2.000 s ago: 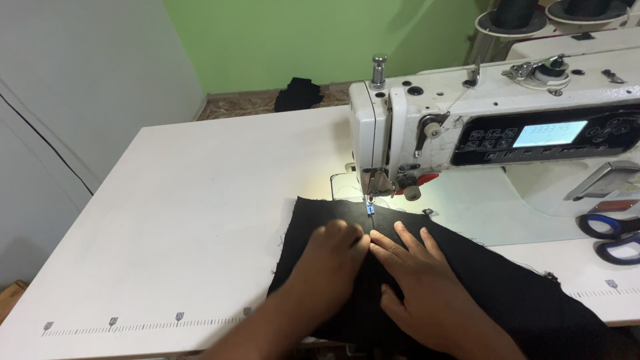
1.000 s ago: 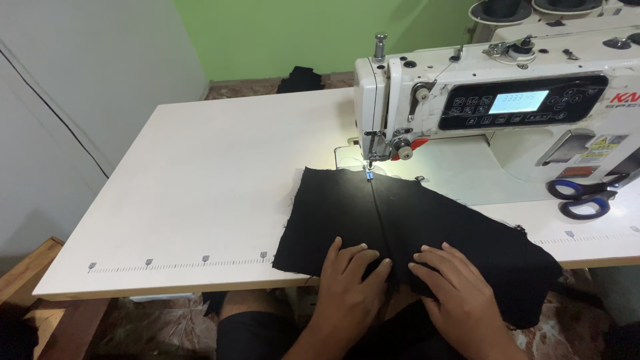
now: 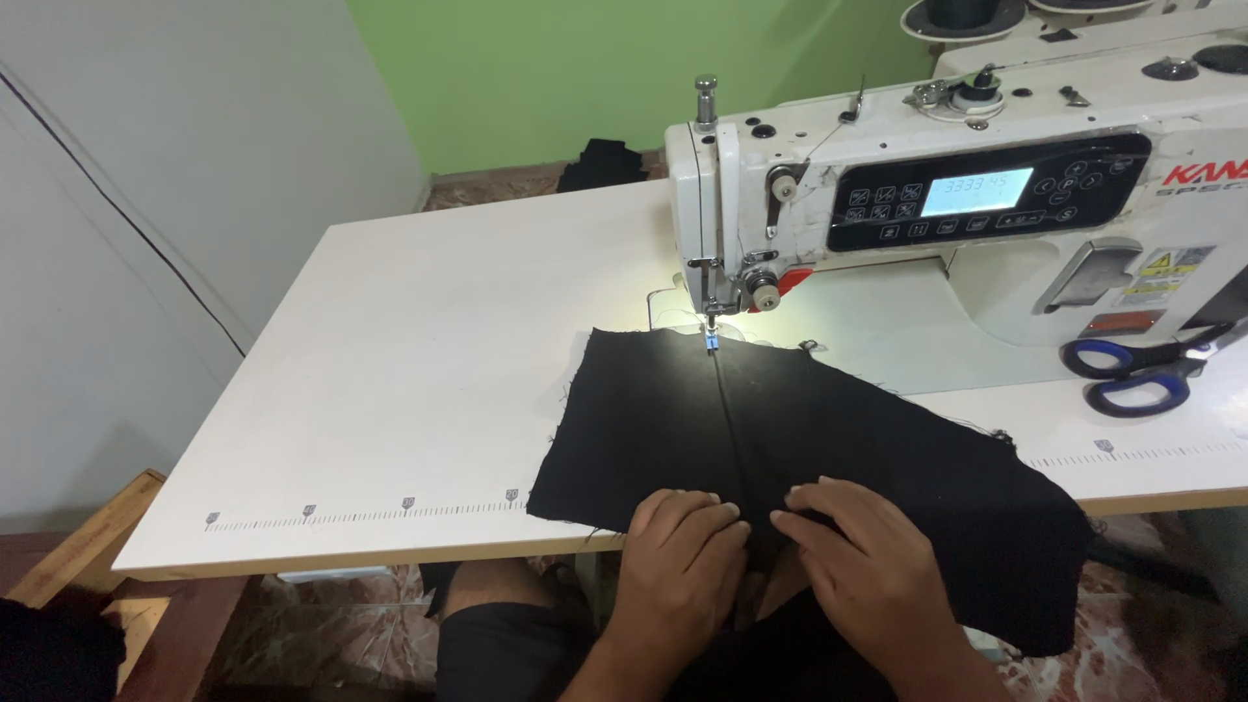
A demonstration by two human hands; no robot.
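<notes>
A black fabric piece (image 3: 643,419) with frayed edges lies under the blue presser foot (image 3: 712,341) of a white sewing machine (image 3: 829,175). A seam or fold line runs from the foot toward me. My left hand (image 3: 682,556) grips the fabric left of that line, by the table's front edge. Just to the right of the line, my right hand (image 3: 868,565) has the cloth between thumb and fingers. Part of the fabric hangs over the table edge at the right.
Blue-and-black scissors (image 3: 1136,375) lie right of the fabric on the white table (image 3: 390,370). A printed ruler scale runs along the front edge. Thread cones (image 3: 975,15) stand behind the machine. Dark cloth (image 3: 604,166) lies beyond the table; a wooden frame (image 3: 88,536) is at the lower left.
Two seconds ago both hands were flat on the fabric close to the presser foot; they moved back to the table's front edge. Since one second ago the fingers have drawn in on the cloth.
</notes>
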